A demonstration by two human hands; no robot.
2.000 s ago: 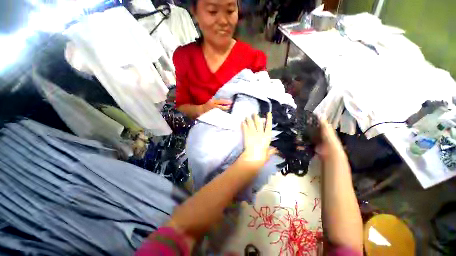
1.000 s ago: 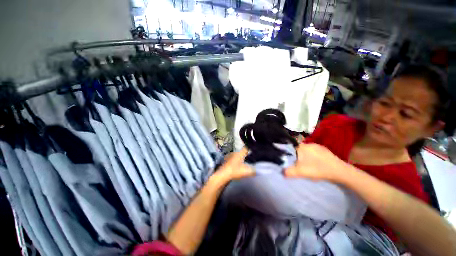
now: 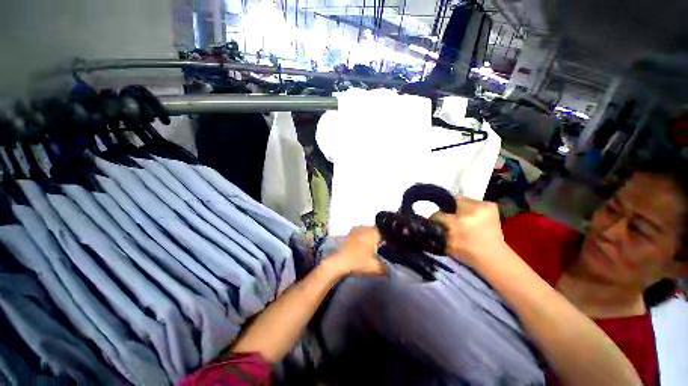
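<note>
A bunch of black hangers (image 3: 413, 230) with blue-grey garments (image 3: 453, 317) hanging from it is between my hands at the picture's centre. My left hand (image 3: 360, 252) grips the bunch from the left side, at the garment tops. My right hand (image 3: 471, 230) is closed round the hooks from the right. The hooks show above my hands. The lower part of the garments is dark and partly cut off by the bottom edge.
A metal rail (image 3: 249, 104) runs across the upper left. Blue-grey garments (image 3: 151, 241) hang in a row from black hangers on it. White garments (image 3: 381, 154) hang behind my hands. A person in a red top (image 3: 539, 237) stands close at the right.
Since one second ago, the hanger hooks are gathered more tightly in my hands. The hung row shows more closely packed at the left. Earlier, I faced a table and the person in red.
</note>
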